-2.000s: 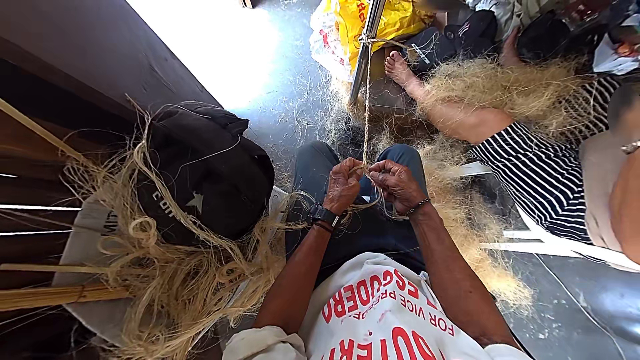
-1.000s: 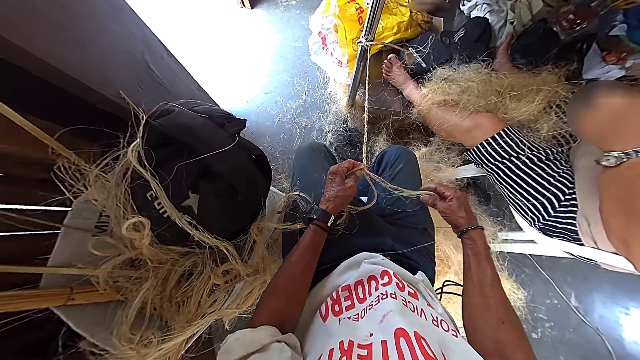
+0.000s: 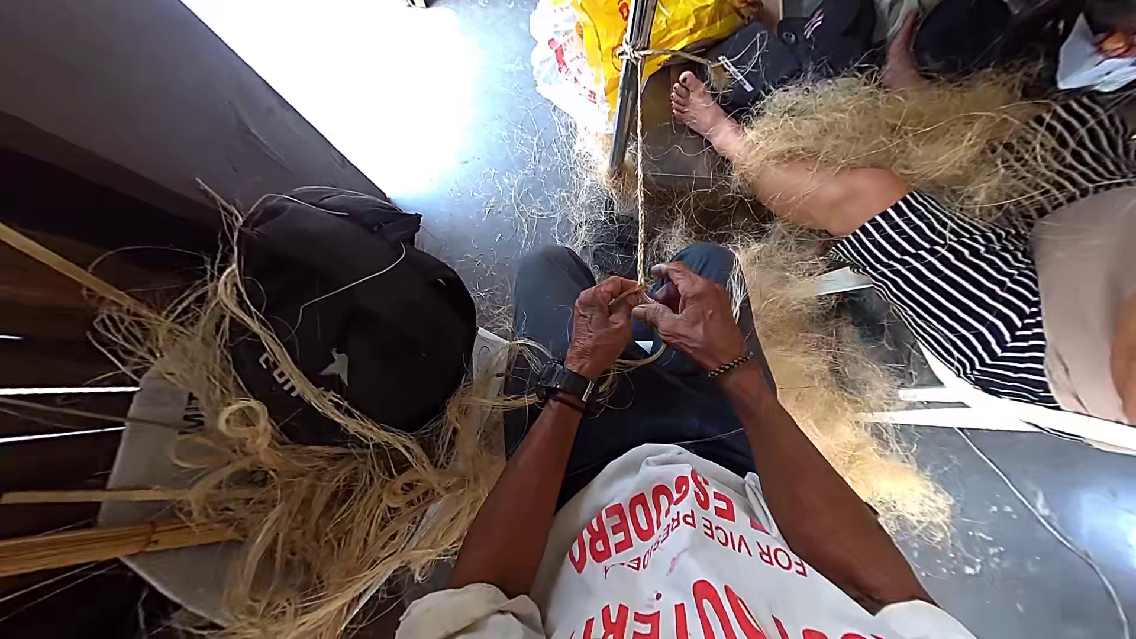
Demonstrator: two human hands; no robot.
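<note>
A braided cord of pale plant fibre [image 3: 640, 195] runs taut from a metal post [image 3: 628, 111], where it is tied, down to my two hands above my lap. My left hand [image 3: 605, 327], with a black watch on its wrist, pinches fibre strands at the cord's lower end. Close beside it, my right hand [image 3: 697, 324] has its fingertips on the same end, thumb and forefinger bent around strands. A loose strand loops below both hands. Long loose fibres [image 3: 346, 506] lie in a heap to my left, partly over a black bag [image 3: 355, 311].
Another person's bare leg [image 3: 816, 191] and striped garment [image 3: 958, 293] are at the right, with tangled fibre [image 3: 887, 133] over the leg. A yellow plastic bag [image 3: 674, 40] stands behind the post. More fibre [image 3: 825, 399] hangs right of my knees. A thin cable [image 3: 1047, 524] crosses the floor.
One second ago my right hand was out to the right, drawing strands away from the cord; now it is back beside my left hand at the cord's end.
</note>
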